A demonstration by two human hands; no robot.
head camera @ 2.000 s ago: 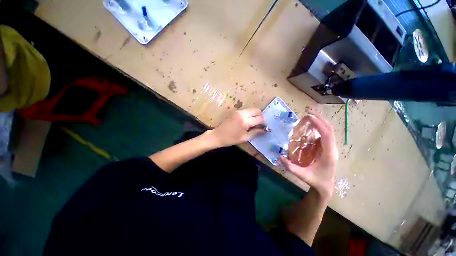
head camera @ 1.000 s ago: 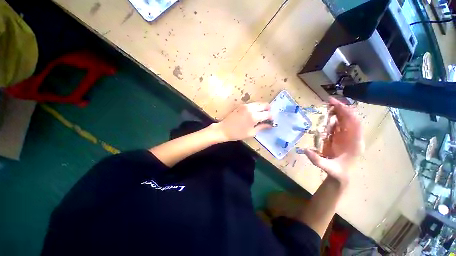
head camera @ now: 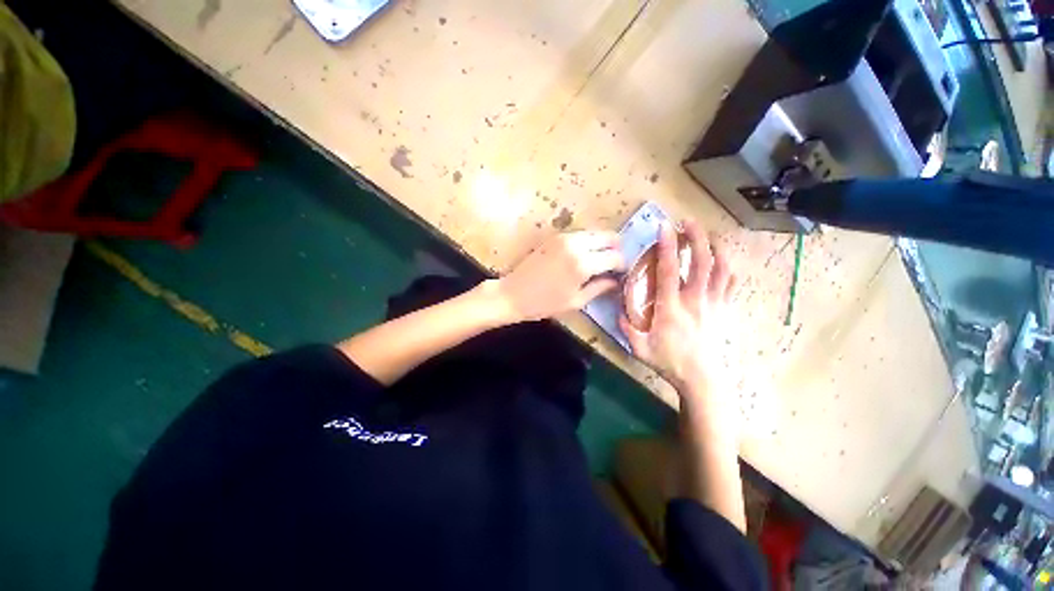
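Observation:
A pale square base plate (head camera: 645, 226) lies on the tan bench near its front edge, mostly hidden under my hands. A coppery round disc (head camera: 654, 291) is over the plate. My right hand (head camera: 684, 303) is spread over the disc with its fingers around the disc's edge. My left hand (head camera: 569, 275) is at the plate's left edge with its fingers bent; whether it grips the plate or a small part is hidden. The electric screwdriver (head camera: 925, 211) hangs at the right with its nose at the screw feeder (head camera: 740, 191).
Another pale plate (head camera: 338, 14) is cut off at the top. A green stick (head camera: 795, 279) lies below the feeder. A belt with small parts (head camera: 1003, 346) runs at the far right. A red stool (head camera: 139, 191) stands on the green floor at left.
My right hand has come back left and brought the coppery disc over the base plate, hiding its blue posts. My left hand has stayed at the plate's left edge.

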